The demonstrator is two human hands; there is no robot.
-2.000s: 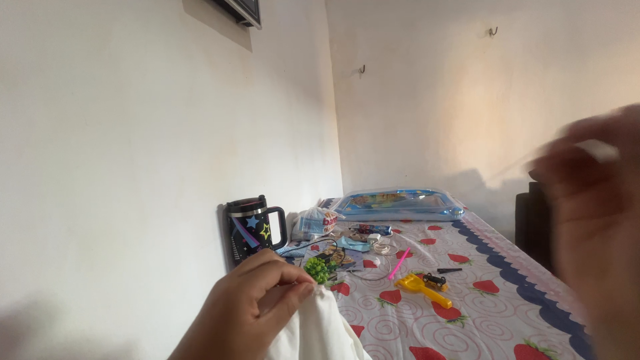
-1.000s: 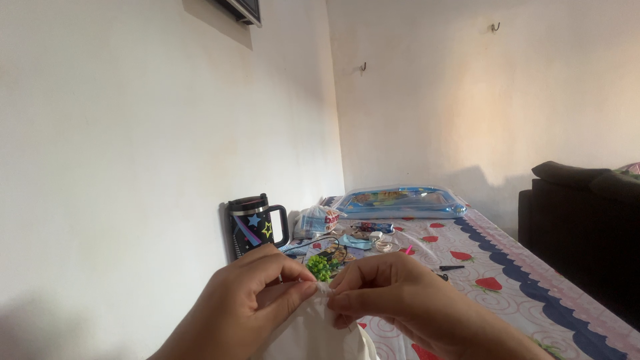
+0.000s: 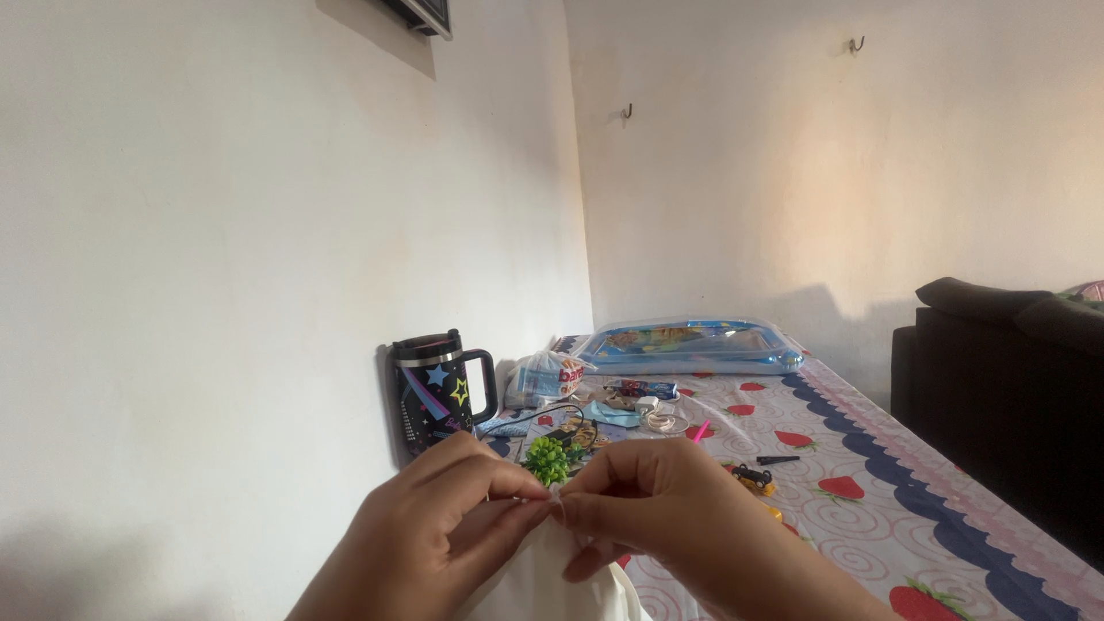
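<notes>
White fabric (image 3: 526, 573) hangs from the pinched fingertips of my left hand (image 3: 448, 517), at the lower middle of the view. My right hand (image 3: 664, 509) meets it there, thumb and forefinger closed on the gathered top edge of the same fabric. A thin whitish strand shows between the fingertips; whether it is thread cannot be told. Just beyond the fingers is a green artificial plant (image 3: 550, 459). The fabric's lower part runs out of view, and part of it is hidden behind my hands.
A black tumbler with stars (image 3: 431, 392) stands by the left wall. On the strawberry-patterned tablecloth (image 3: 862, 535) lie a plastic bag (image 3: 543, 377), a white charger (image 3: 647, 404), a hair clip (image 3: 778, 459), a toy car (image 3: 753, 474) and a blue inflatable (image 3: 690, 345). A dark sofa (image 3: 1000, 388) is at right.
My right hand, raised and blurred at the right two seconds ago, has come down to my left hand and grips the fabric's top edge. My left hand has kept its hold.
</notes>
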